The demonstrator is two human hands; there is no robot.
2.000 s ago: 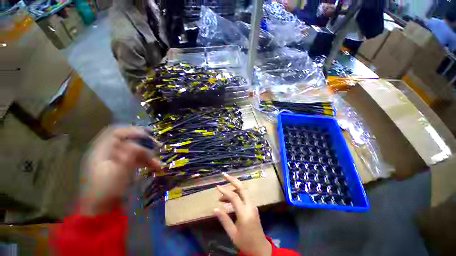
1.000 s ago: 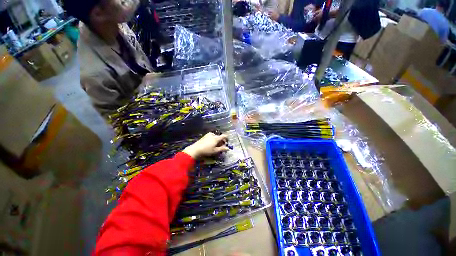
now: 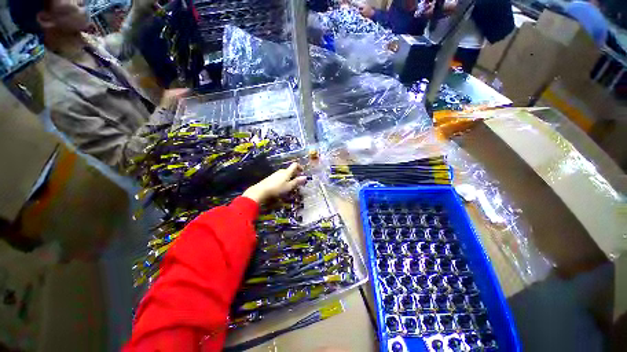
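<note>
My left hand [image 3: 276, 184], in a red sleeve, reaches over the heap of black cable leads with yellow ends [image 3: 295, 261]. Its fingers are bent at the heap's right side, near the metal post; whether they grip a lead is too small to tell. A skin-coloured sliver at the bottom edge may be my right hand [image 3: 335, 349], almost wholly cut off. The blue tray [image 3: 368, 275] holds rows of black-and-silver modules [image 3: 430, 265], with a gap in the front row. A few leads [image 3: 292, 328] lie apart on the cardboard in front of the heap.
A metal post [image 3: 302, 75] stands behind my hand. Bundled leads [image 3: 395, 172] lie behind the blue tray. Clear film [image 3: 371, 110] and a clear plastic tray [image 3: 234, 103] lie farther back. An open carton [image 3: 550, 165] stands at right. A person [image 3: 89, 96] is at the upper left.
Since two seconds ago my left hand has moved from the left onto the heap, and my right hand has dropped almost out of view. In the last second my left hand moved slightly back.
</note>
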